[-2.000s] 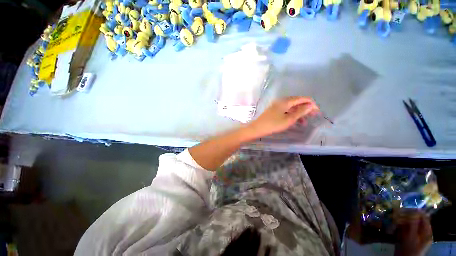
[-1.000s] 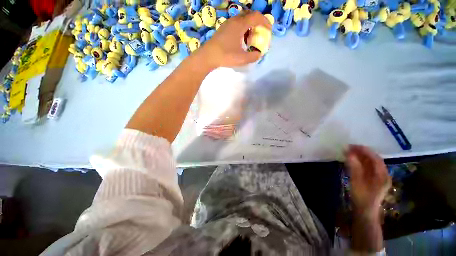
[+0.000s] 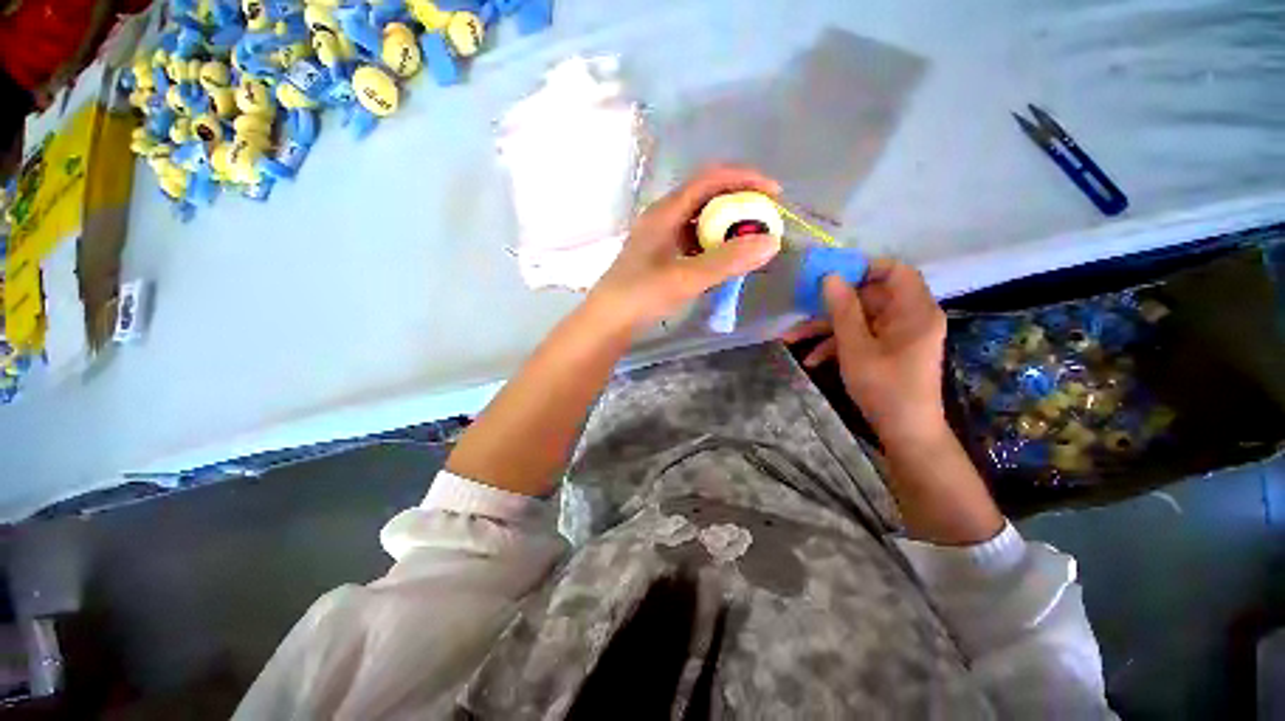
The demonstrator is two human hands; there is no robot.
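My left hand [image 3: 691, 247] is closed around the yellow head of a plush toy piece [image 3: 737, 221] near the table's front edge. A dark and red face print shows on the head, and a blue part hangs below it. My right hand [image 3: 885, 317] pinches a blue flap [image 3: 832, 276] just right of it. A thin yellow strip runs between the head and the flap. A stack of empty bags [image 3: 571, 176] lies left of my hands. Grey film bags [image 3: 832, 120] lie flat behind them.
A heap of unpacked plush [image 3: 261, 92] lies at the back left, beside a yellow printed carton piece [image 3: 50, 233] and a small white object [image 3: 130, 311]. Thread snips [image 3: 1074, 162] lie at the right. An open carton [image 3: 1212, 352] with packed plush [image 3: 1057, 380] stands below the table edge.
My left hand has brought the plush piece from the heap to the front edge. My right hand has come from above the carton to the piece and grips its blue flap. The view has shifted.
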